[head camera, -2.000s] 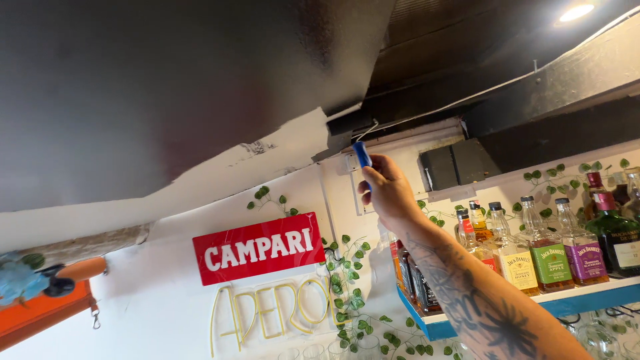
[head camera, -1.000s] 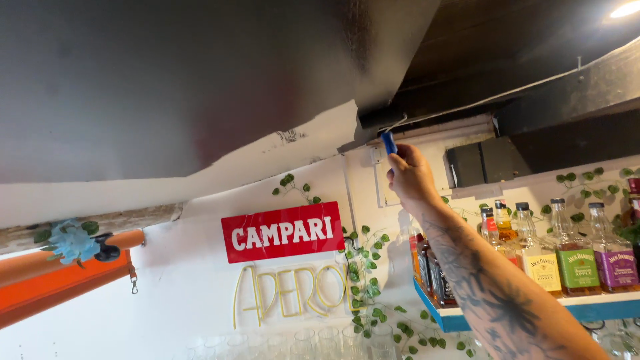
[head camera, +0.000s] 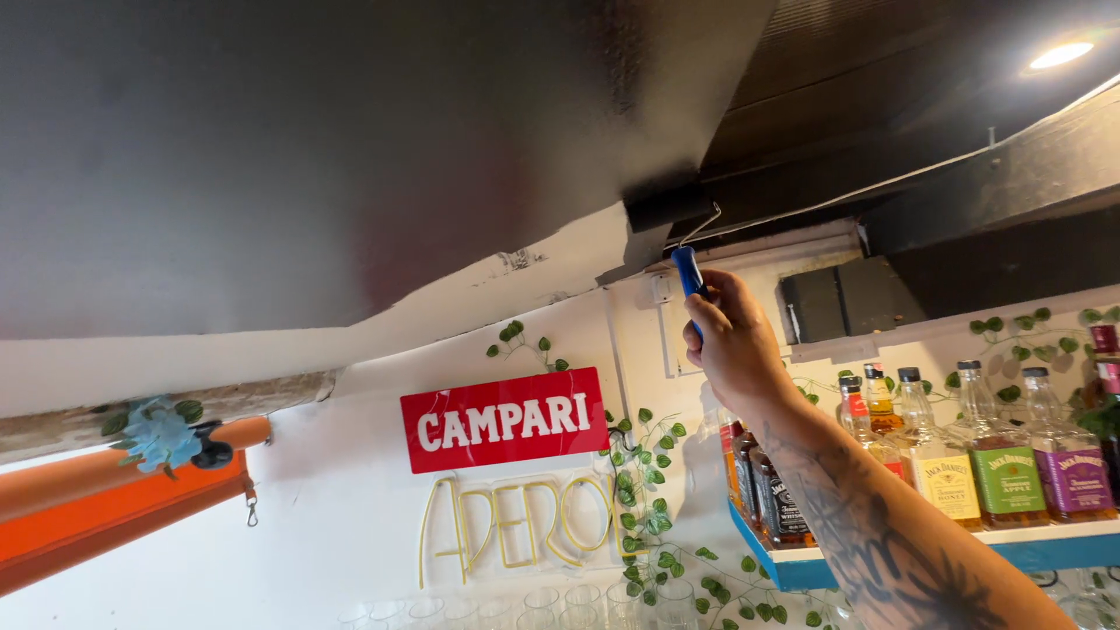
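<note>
My right hand (head camera: 739, 341) is raised and closed around the blue handle of a small paint roller (head camera: 672, 206). The roller's black sleeve lies against the ceiling edge, where black paint borders a white strip (head camera: 455, 302). A wide stretch of dark ceiling (head camera: 262, 166) spreads to the left, with a reddish sheen in part of it. Near the white strip's middle are a few dark smudges. My left hand is not in view.
Jack Daniel's bottles (head camera: 1006, 481) stand on a blue-edged shelf (head camera: 1050, 553) at right. A red Campari sign (head camera: 506, 420), a neon-style sign (head camera: 525, 529), artificial vines (head camera: 643, 481) and glasses (head camera: 542, 604) are below. A cable (head camera: 875, 185) runs along the ceiling; an orange awning-like roll (head camera: 70, 490) is left.
My right hand still grips the roller. The black sleeve, hard to make out one second ago, now shows at the border of the white strip.
</note>
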